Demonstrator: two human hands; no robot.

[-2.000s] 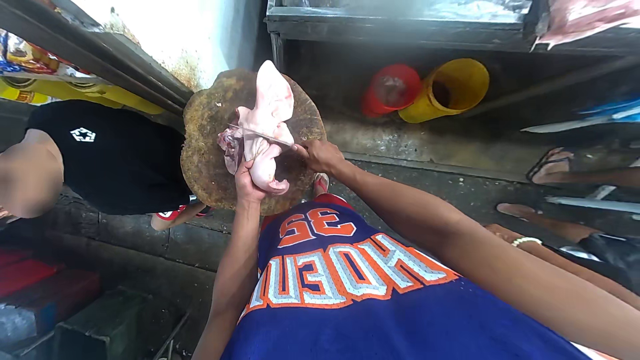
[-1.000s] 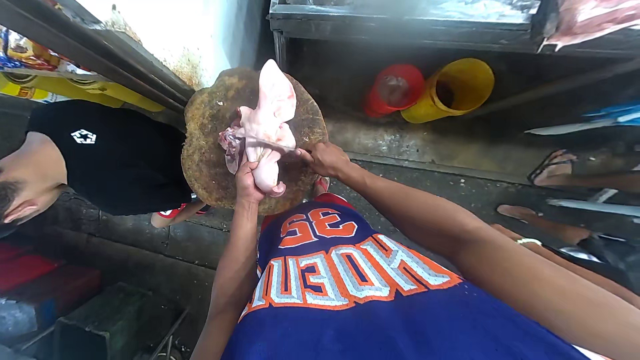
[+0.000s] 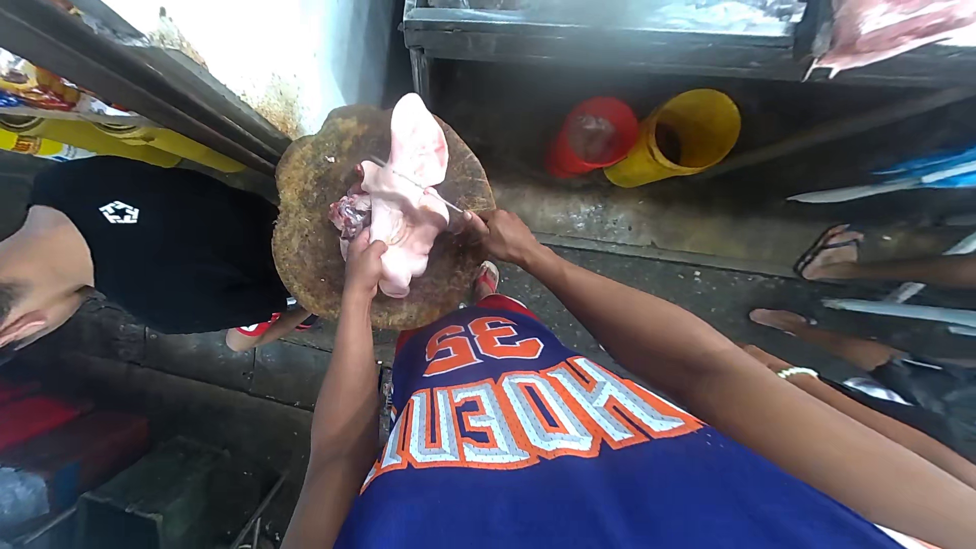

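A piece of pale raw meat with skin (image 3: 404, 221) lies on a round wooden chopping block (image 3: 305, 198). A flat, ear-like flap points toward the wall, and dark red flesh shows at its left side. My left hand (image 3: 366, 263) grips the near left edge of the meat. At the block's right side my right hand (image 3: 503, 235) is closed on the handle of a knife (image 3: 444, 200). The thin blade reaches left across the meat, partly hidden by its folds; the handle is mostly covered by my fingers.
A person in a black shirt (image 3: 152, 236) is close at the left of the block. A red bucket (image 3: 602, 133) and a yellow bucket (image 3: 686, 141) stand under a metal-edged table (image 3: 610, 46). Raw meat (image 3: 892, 30) lies on that table at right. Other people's legs and sandalled feet (image 3: 835, 252) are at right.
The knife blade, earlier lower across the meat, now lies farther up toward the ear-like flap. Folds of the meat have shifted under my left hand. The person at left has moved their head.
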